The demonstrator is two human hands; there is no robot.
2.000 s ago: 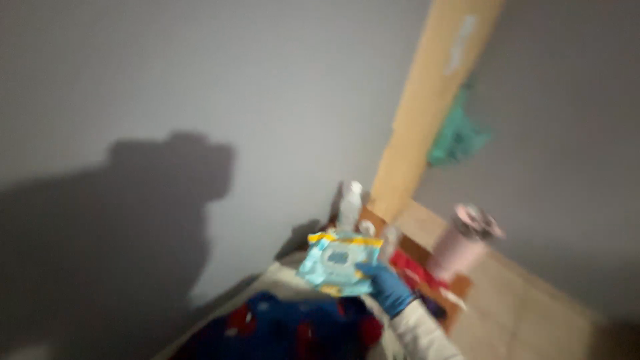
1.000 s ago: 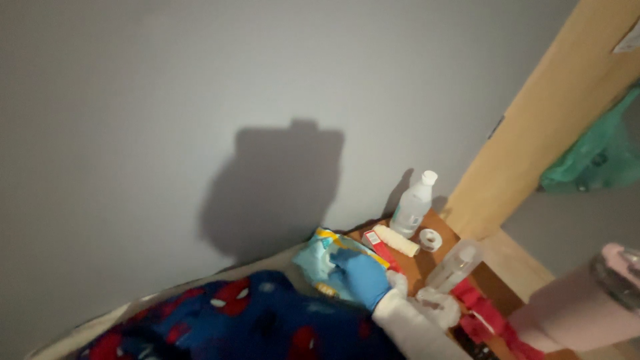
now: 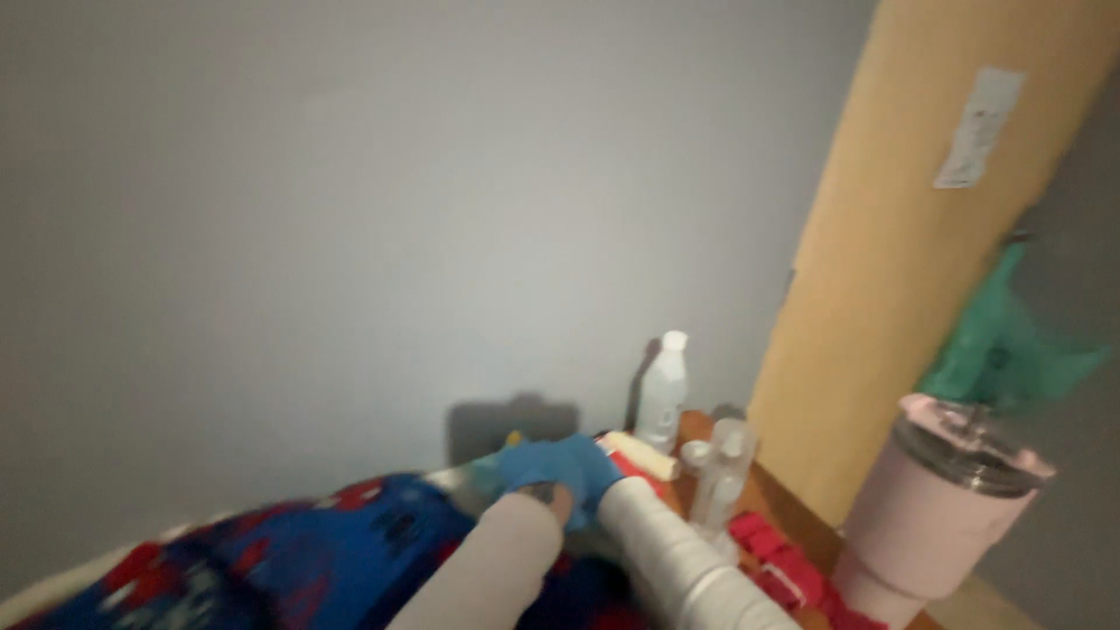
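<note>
My left hand [image 3: 534,477] and my right hand [image 3: 588,472], both in blue gloves with pale sleeves, are close together at the lower middle, over the edge of the bedding. A pale blue packet [image 3: 481,477] with a bit of yellow shows just behind and left of them; the hands hide most of it. Blur and overlap hide the fingers, so their grip cannot be made out. Below and left lies a blue and red patterned blanket [image 3: 350,534]. A cream-coloured roll [image 3: 643,455] lies right of my right hand, before a clear bottle with a white cap [image 3: 662,394].
On the wooden table [image 3: 779,499] at right are a clear plastic cylinder [image 3: 724,472], a small white roll [image 3: 696,453], a red strap-like item [image 3: 779,560] and a large pink tumbler [image 3: 941,516]. A grey wall [image 3: 350,219] rises behind; a green bag [image 3: 1006,341] hangs beyond the wooden post [image 3: 875,245].
My left hand has come into view beside my right. The packet, plainly visible in my right hand two seconds ago, is now mostly covered by both hands.
</note>
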